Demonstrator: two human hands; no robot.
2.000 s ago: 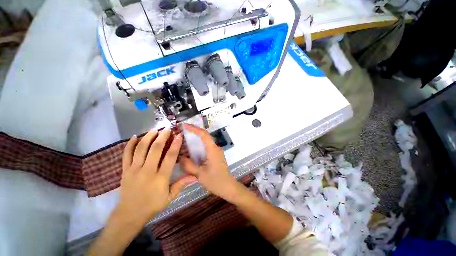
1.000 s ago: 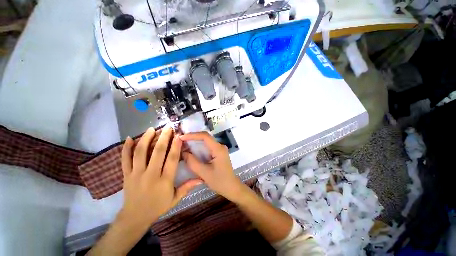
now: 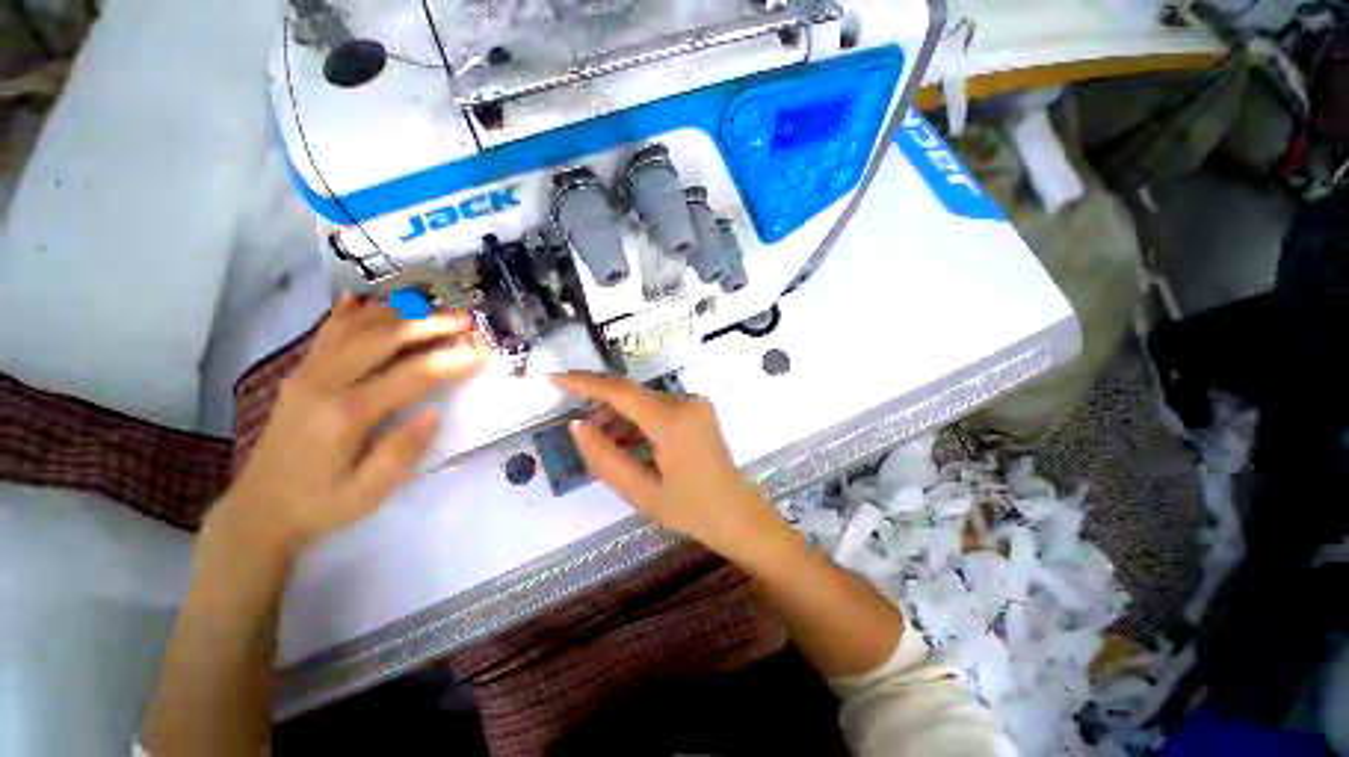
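Observation:
My left hand (image 3: 333, 422) is left of the needle area (image 3: 518, 296), fingertips close to the presser foot and thumb apart. A red-brown checked fabric piece (image 3: 266, 388) shows behind and left of this hand; how far it reaches under the fingers is hidden. My right hand (image 3: 673, 451) is just right of and below the foot, index finger and thumb apart, nothing seen between them. A small white wadding piece (image 3: 570, 343) lies by the foot, above the right index fingertip. The white overlock machine (image 3: 651, 111) stands in front of me.
White wadding sheets (image 3: 111, 178) lie at left, with a longer checked strip (image 3: 111, 451) across them. More checked fabric (image 3: 621, 643) hangs below the table's front edge (image 3: 888, 422). White scraps (image 3: 976, 577) are heaped at lower right. An olive sack (image 3: 1058, 311) stands beyond the table.
The checked piece has moved left and back from in front of the foot, uncovering the plate. My left hand has shifted left and up; my right hand has let go of the white wadding strip.

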